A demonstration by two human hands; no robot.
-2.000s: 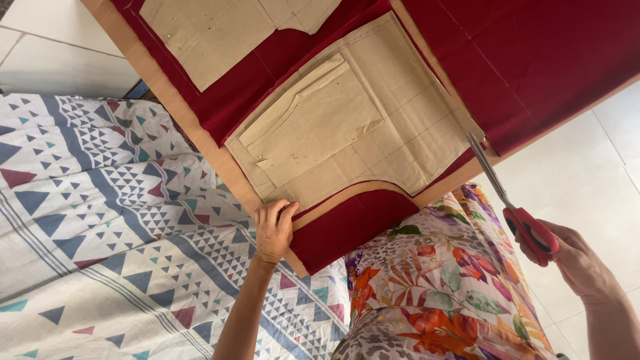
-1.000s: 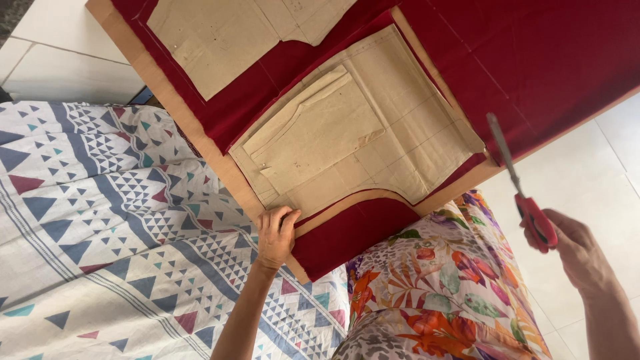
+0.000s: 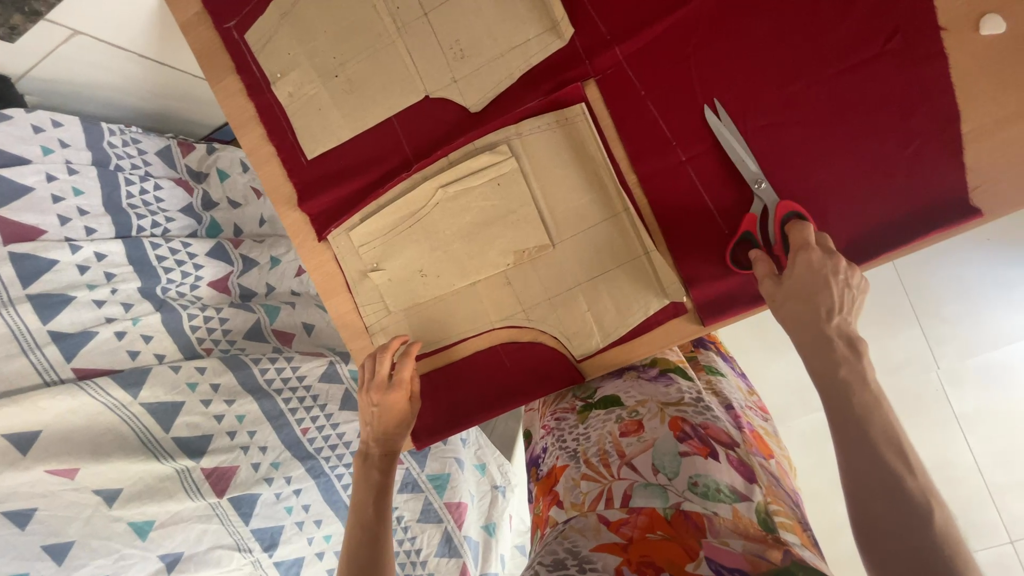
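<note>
My right hand (image 3: 816,288) holds the red handles of a pair of fabric scissors (image 3: 756,180), whose blades are slightly parted and point up over the large piece of dark red fabric (image 3: 840,120). My left hand (image 3: 390,392) rests at the table's near edge, fingers bent, on the corner of a cut red piece (image 3: 488,388) beside the paper pattern. That paper pattern (image 3: 584,248) lies on red fabric with a curved cut along its lower side, and a smaller folded paper piece (image 3: 456,232) lies on top of it. Farther up, another paper pattern (image 3: 352,72) lies on the red fabric.
The wooden table (image 3: 280,184) has its edge close to my body. A small white piece, perhaps tailor's chalk (image 3: 992,24), lies at the far right. Triangle-patterned cloth (image 3: 144,320) spreads on the left. Floral clothing (image 3: 656,464) is below the table edge, with a tiled floor (image 3: 920,344) at right.
My right hand has moved the scissors from beside the pattern's lower right corner, past the table edge, to over the red fabric at right. My left hand stays at the near edge.
</note>
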